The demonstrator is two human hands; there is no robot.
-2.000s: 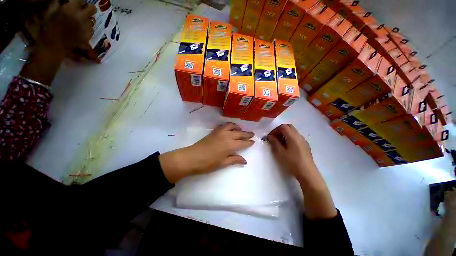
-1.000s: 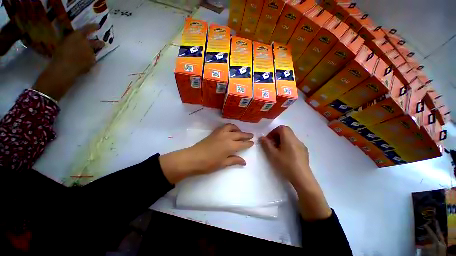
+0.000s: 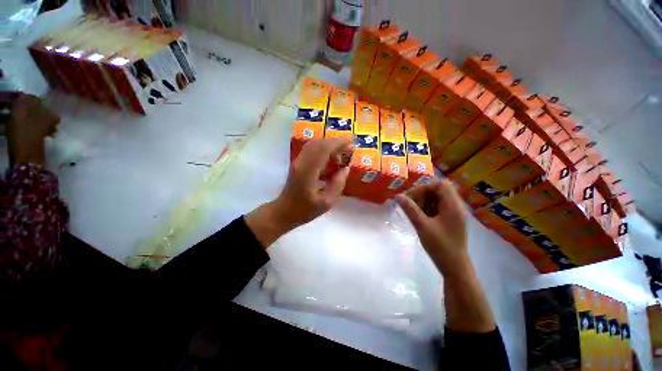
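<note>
Five slim orange and yellow cartons (image 3: 368, 148) stand side by side before me. My left hand (image 3: 312, 181) is raised at their near left ends, thumb and fingers curled near each other; whether it holds something tiny cannot be told. My right hand (image 3: 438, 221) is just right of and below the cartons, thumb and forefinger nearly together; any sticker between them is too small to see. A stack of white, shiny sheets (image 3: 348, 264) lies on the table below and between my hands.
Long curved rows of orange cartons (image 3: 501, 148) stand at the right. More cartons (image 3: 577, 326) are at the lower right. A white-sided box row (image 3: 109, 61) and another person's arm (image 3: 29, 138) are at the left. A red-labelled bottle (image 3: 341, 32) stands behind. Yellowish tape (image 3: 196, 190) crosses the table.
My left hand has lifted off the sheets and moved up to the cartons. My right hand has moved slightly right. The view has shifted, showing the bottle and more boxes.
</note>
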